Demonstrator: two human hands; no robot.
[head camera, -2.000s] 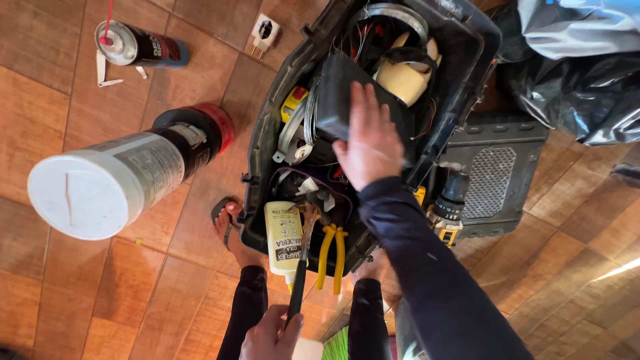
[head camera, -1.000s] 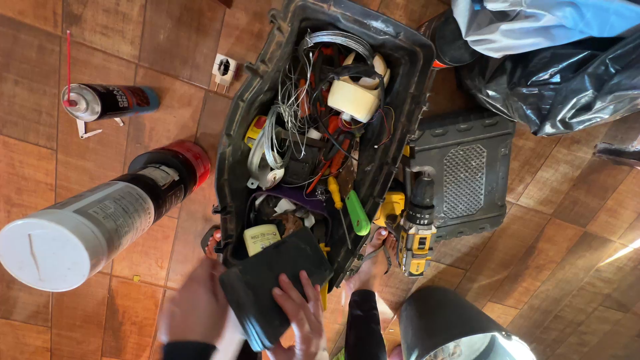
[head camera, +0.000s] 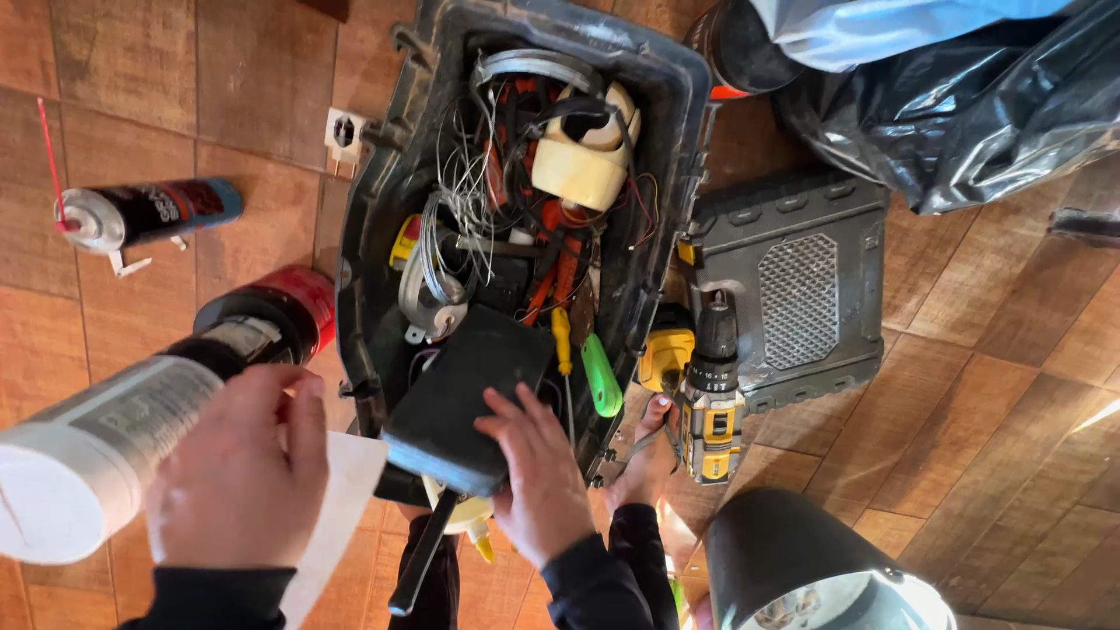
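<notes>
My right hand (head camera: 542, 472) rests with spread fingers on a black rectangular case (head camera: 477, 385), which lies over the near part of an open black toolbox (head camera: 350, 315). Raised at the left, my left hand (head camera: 241, 464) has its fingers curled beside a white sheet (head camera: 346, 516); whether it grips the sheet is unclear. Below the case a black handle (head camera: 424, 551) and a glue bottle's yellow nozzle (head camera: 482, 547) stick out. A coil of wire (head camera: 437, 249), a roll of cream tape (head camera: 573, 171), a yellow screwdriver (head camera: 562, 341) and a green-handled tool (head camera: 601, 376) lie in the toolbox.
A cordless drill (head camera: 713, 402) lies right of the toolbox, by its dark lid (head camera: 801, 297). A dark bucket (head camera: 787, 542) stands at lower right, black plastic bags (head camera: 954, 122) at upper right. At left are a spray can (head camera: 149, 213) and a large white-ended container (head camera: 96, 455).
The black case has moved from the toolbox's middle to its near end. My left hand held the black handle two seconds ago; now it is off it, raised at the left near a white sheet.
</notes>
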